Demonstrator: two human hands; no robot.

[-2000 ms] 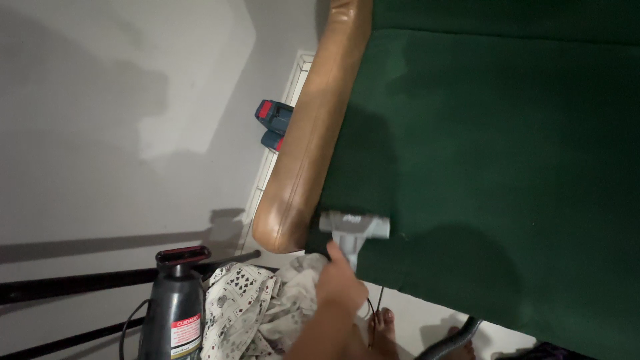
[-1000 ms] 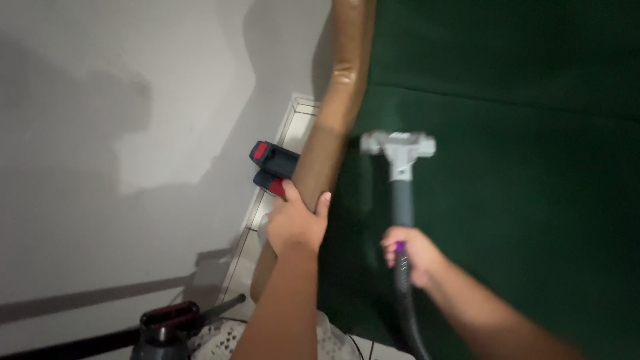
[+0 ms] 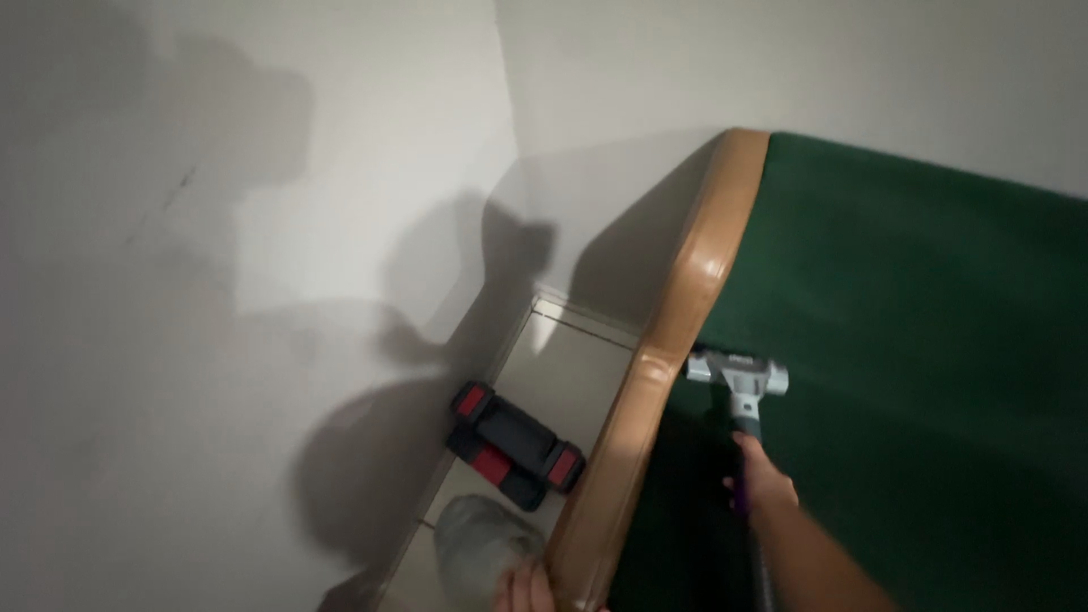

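Note:
My right hand (image 3: pixel 761 484) is closed around the dark tube of a vacuum cleaner, with a purple part at the grip. The grey vacuum upholstery nozzle (image 3: pixel 739 374) rests on the green sofa upholstery (image 3: pixel 901 357), close to the inner side of the tan armrest (image 3: pixel 620 467). At the bottom edge, my left hand (image 3: pixel 525 588) touches the outer side of that armrest; only its fingers show, and they are partly cut off by the frame.
Black and red plastic objects (image 3: pixel 518 438) lie on the tiled floor (image 3: pixel 557 365) between armrest and wall. Below them is a greyish, blurred object (image 3: pixel 480 544). Walls (image 3: pixel 612 76) meet in a corner behind the sofa.
The view has swung up toward the wall corner. The nozzle has moved to the armrest from farther out on the upholstery. My left hand, absent two seconds ago, came onto the armrest one second ago.

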